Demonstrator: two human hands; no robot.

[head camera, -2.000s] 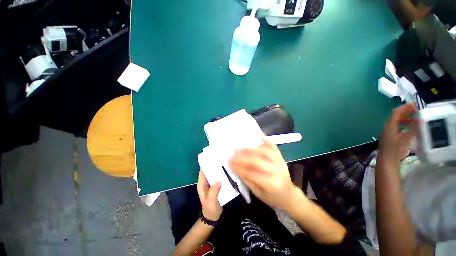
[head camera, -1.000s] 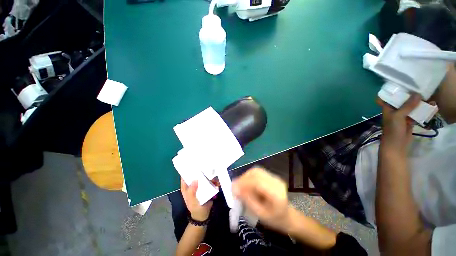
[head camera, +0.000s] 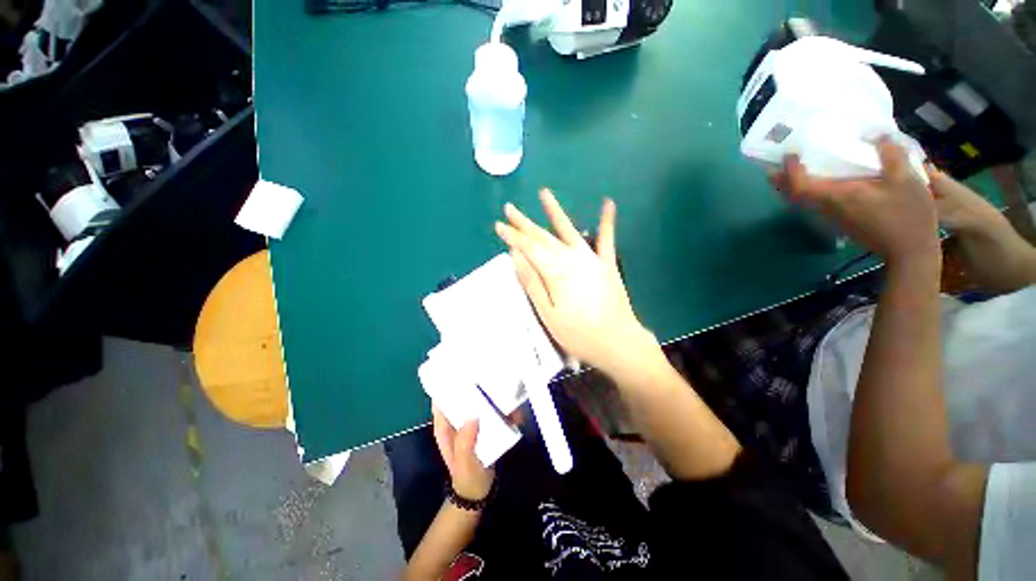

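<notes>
A white security camera (head camera: 483, 312) rests at the table's front edge, its flat housing up and its white bracket end toward me. A white antenna (head camera: 550, 426) sticks out toward my lap. My left hand (head camera: 464, 454) is shut on the bracket end from below. My right hand (head camera: 582, 289) is over the camera's right side, fingers spread; it hides the black head. I cannot tell whether its palm touches the camera. No cloth shows in it.
A squeeze bottle (head camera: 496, 114) stands beyond the camera, with another camera (head camera: 591, 25) behind it. A white pad (head camera: 269, 209) lies at the left edge of the green table (head camera: 375, 227). A black bin (head camera: 148, 216) and round stool (head camera: 241, 340) are left. A person at right holds a camera (head camera: 824, 108).
My right hand has moved from beside the antenna up over the camera's head, fingers now spread. The antenna has swung slightly right. The neighbour's camera has moved left and turned.
</notes>
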